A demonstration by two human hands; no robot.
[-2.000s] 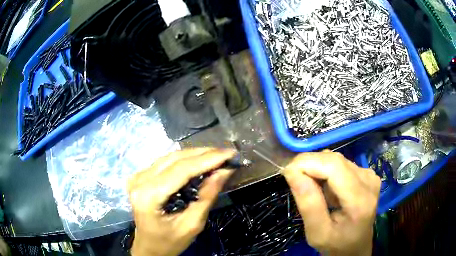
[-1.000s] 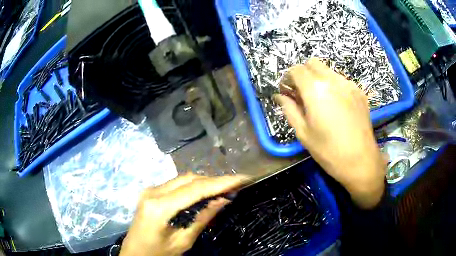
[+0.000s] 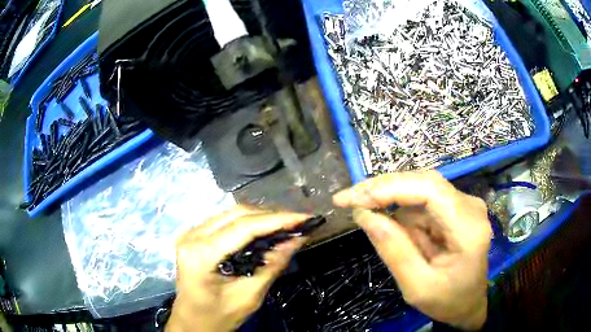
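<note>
My left hand [image 3: 223, 266] is shut on a bunch of black barrels [image 3: 249, 256]; one barrel's tip sticks out between thumb and forefinger. My right hand [image 3: 421, 240] is just right of that tip, with thumb and forefinger close together. Whether a small part sits between those fingertips cannot be told. The blue metal-parts tray [image 3: 347, 139], heaped with small silver metal parts [image 3: 434, 84], lies beyond my right hand. The barrel bin holds many black barrels [image 3: 337, 285] below the bench edge, partly hidden by both hands.
The bench press [image 3: 243, 61] stands ahead over its metal base plate [image 3: 278, 194]. A clear plastic bag [image 3: 136, 227] with pale pieces lies left. A blue left tray [image 3: 94, 172] holds black pieces. A side bin [image 3: 541, 230] with a white ring is at the right.
My right hand went into the metal-parts tray and has come back beside my left hand. The thin pale strand seen at its fingertips two seconds ago no longer shows. My left hand still holds the barrels.
</note>
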